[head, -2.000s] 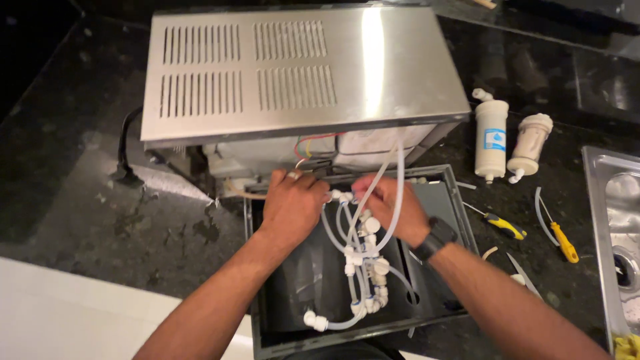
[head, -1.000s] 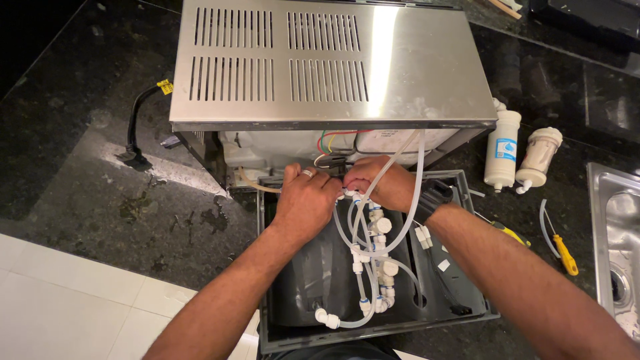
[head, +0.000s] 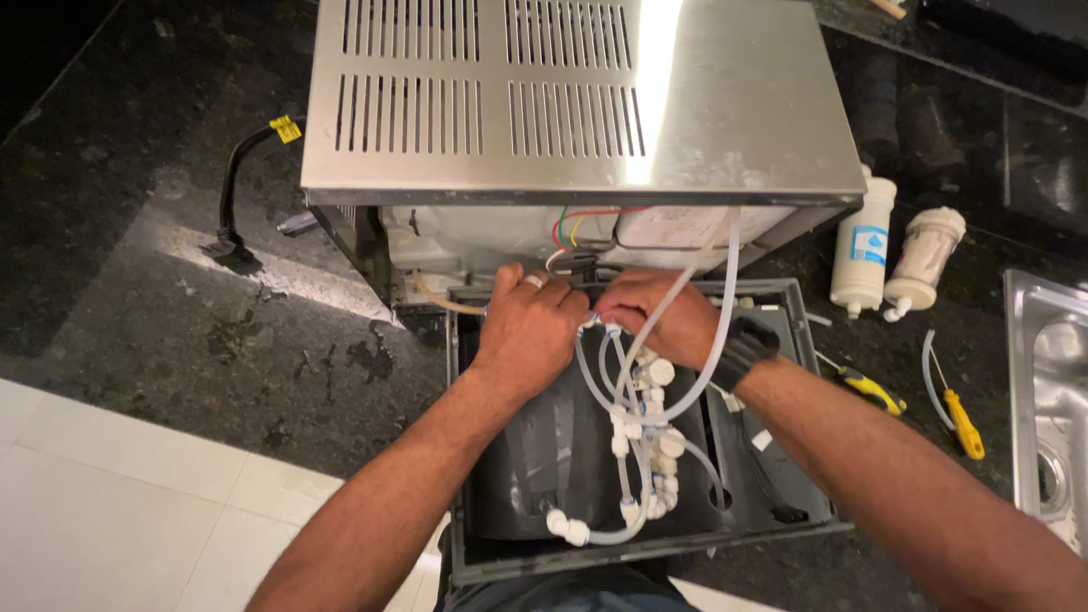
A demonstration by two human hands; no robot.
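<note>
Both hands meet over the top edge of a dark grey plastic panel (head: 595,557) that carries white push-fit fittings (head: 654,399) and clear tubing (head: 733,297). My left hand (head: 531,327), with a ring, has its fingers closed around a small white tube fitting (head: 599,323). My right hand (head: 659,314), with a black wristband, pinches the same fitting from the other side. Behind the hands stands a stainless steel appliance housing (head: 731,119), its front open on coloured wires (head: 574,225). A beige tube (head: 438,297) runs from the housing towards my left hand. The fingers hide part of the fitting.
Two white filter cartridges (head: 863,242) (head: 926,255) lie on the dark stone counter (head: 153,280), right of the housing. Nearer are two yellow-handled screwdrivers (head: 880,393) (head: 965,425) and a steel sink (head: 1020,357). A black power cable (head: 231,178) lies at left.
The view has shifted and come nearer to the housing. Both hands have stayed together at the fitting by the panel's top edge; their finger positions have changed slightly.
</note>
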